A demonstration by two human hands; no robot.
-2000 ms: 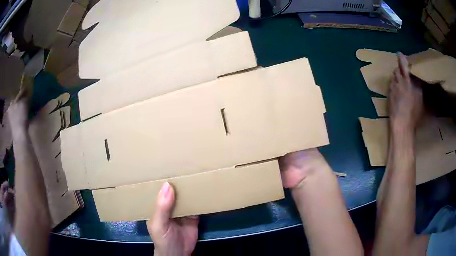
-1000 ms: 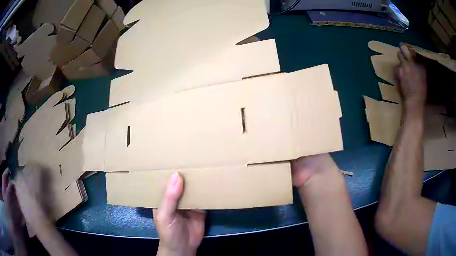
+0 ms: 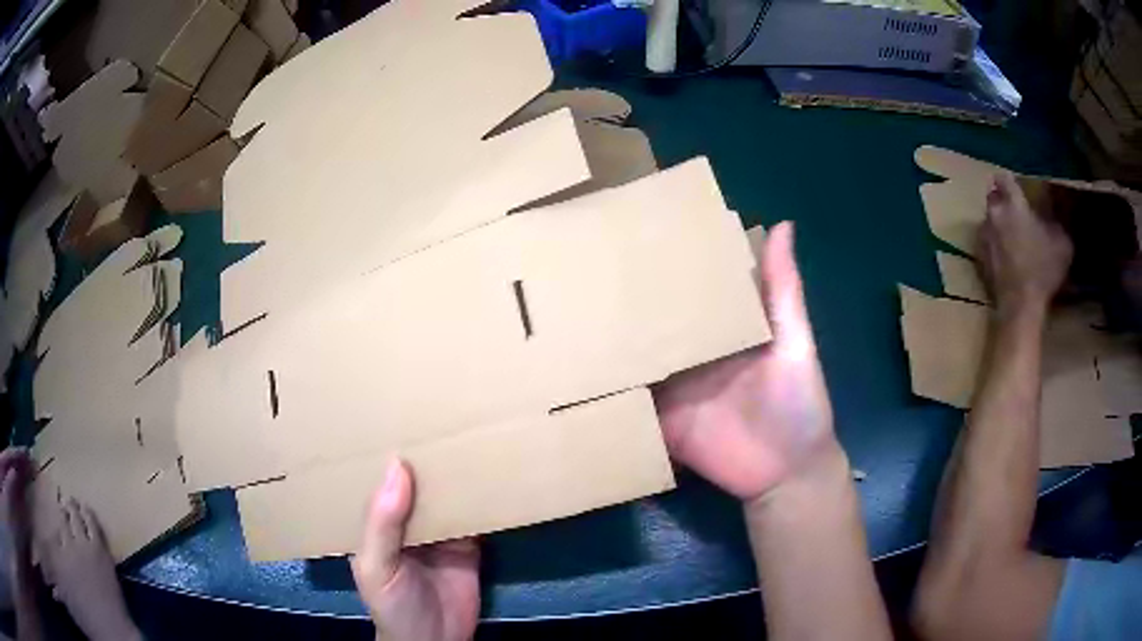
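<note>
A flat tan box blank (image 3: 401, 326) is held up in front of me, tilted with its right side higher. It has two short dark slots. My left hand (image 3: 420, 564) grips the near strip, thumb on top and fingers underneath. My right hand (image 3: 751, 407) is at the right end, palm up partly under the blank, thumb up beside the edge; its fingers are hidden beneath. The lid section extends to the far side. Part of another tan blank (image 3: 614, 125) shows behind it.
A stack of blanks (image 3: 100, 363) lies at left, with another person's hands (image 3: 82, 564) on it. Folded boxes (image 3: 188, 100) are piled far left. A grey device (image 3: 839, 35) stands at the far edge. Another person's hand (image 3: 1021, 251) holds a dark object over blanks (image 3: 939, 344) at right.
The blank has shifted left and tilted, its right side rising. My right hand has moved left, and its thumb now shows beside the right edge. My left hand keeps its grip.
</note>
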